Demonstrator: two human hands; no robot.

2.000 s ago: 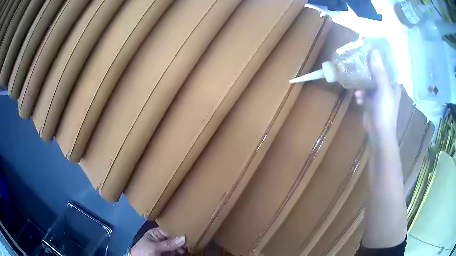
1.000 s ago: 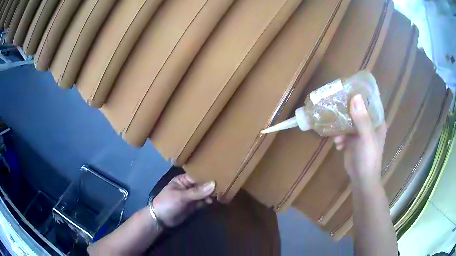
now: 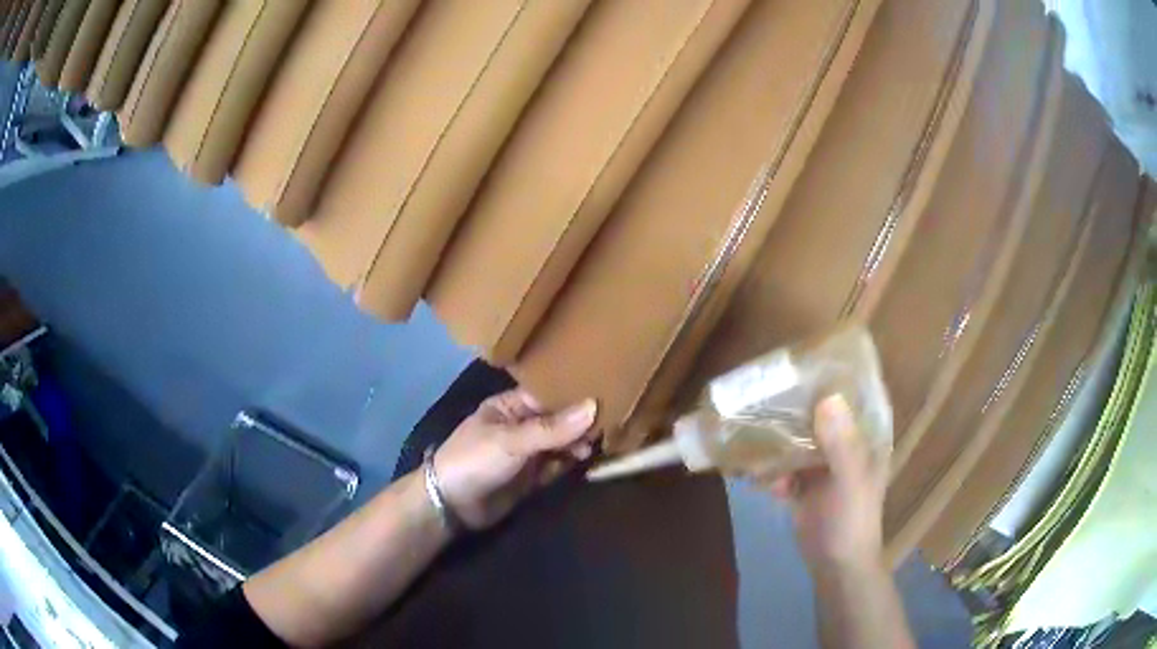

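Observation:
Tan leather panels (image 3: 634, 266) overlap in a wide row, with dark lines along them. Thin shiny glue lines (image 3: 749, 216) run along the seams of the panels on the right. My right hand (image 3: 831, 475) holds a clear glue bottle (image 3: 793, 399) with a pale label. Its long pointed nozzle aims left, the tip just below the near end of a panel, close to my left hand. My left hand (image 3: 514, 450), with a bracelet at the wrist, pinches the near corner of that panel between thumb and fingers.
A dark metal-framed rack or stool (image 3: 260, 501) stands on the blue-grey floor (image 3: 241, 304) at the lower left. Yellow-green sheets (image 3: 1098, 533) lie at the right edge. A dark brown surface (image 3: 596, 558) shows below my hands.
The bottle has moved down along the seam to the panel's near end, leaving a shiny line above. My left hand still holds the corner, now further right and slightly higher in view.

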